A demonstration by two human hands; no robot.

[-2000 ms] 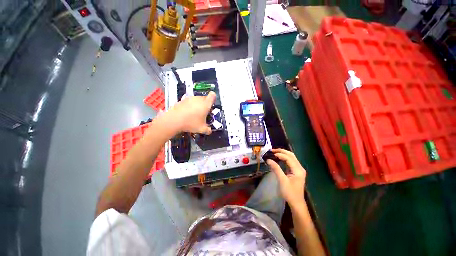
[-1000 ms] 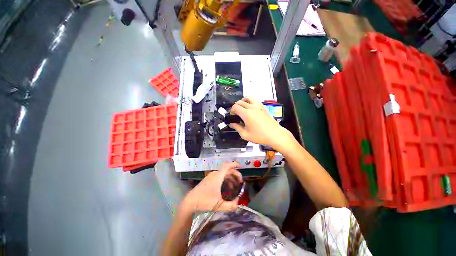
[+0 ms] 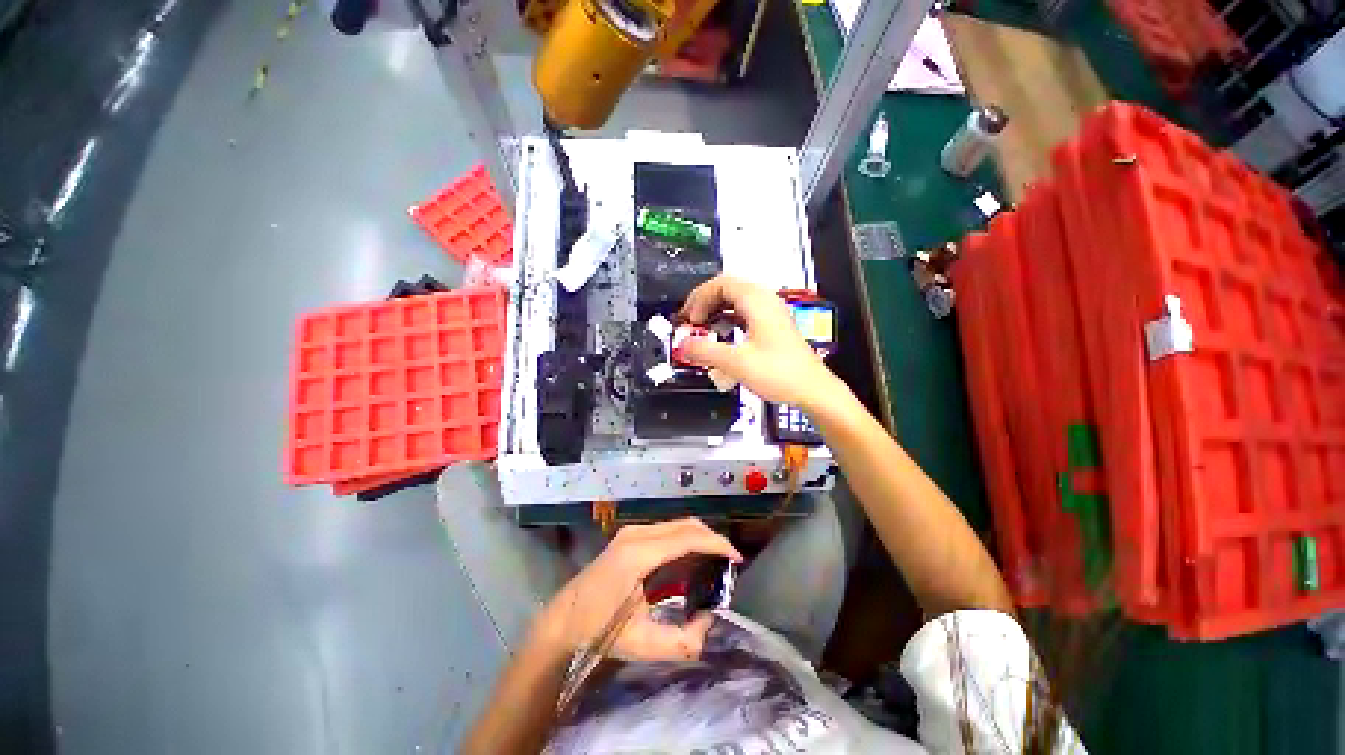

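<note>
My left hand [image 3: 631,590] is low in front of my body, its fingers curled around a dark rounded device housing [image 3: 687,584] with a shiny pale edge. My right hand [image 3: 752,342] is over the fixture [image 3: 659,372], its fingertips at the reddish centre between the white tabs. The fingers hide most of the centre, and I cannot tell whether they hold a part. The handheld terminal [image 3: 798,421], with a lit screen, lies partly under my right hand and forearm.
A green cylindrical part [image 3: 674,227] lies on the black plate above the fixture. A white tag [image 3: 587,258] is beside the black guide. Red trays stand stacked on the right [image 3: 1232,384] and lie low at left [image 3: 395,387]. A yellow-orange unit [image 3: 590,67] hangs behind. A bottle [image 3: 974,140] stands on the green bench.
Since two seconds ago, my left hand has left the machine top and come down around a housing. My right hand has moved from the machine's front right corner to the fixture, and its dark part no longer shows.
</note>
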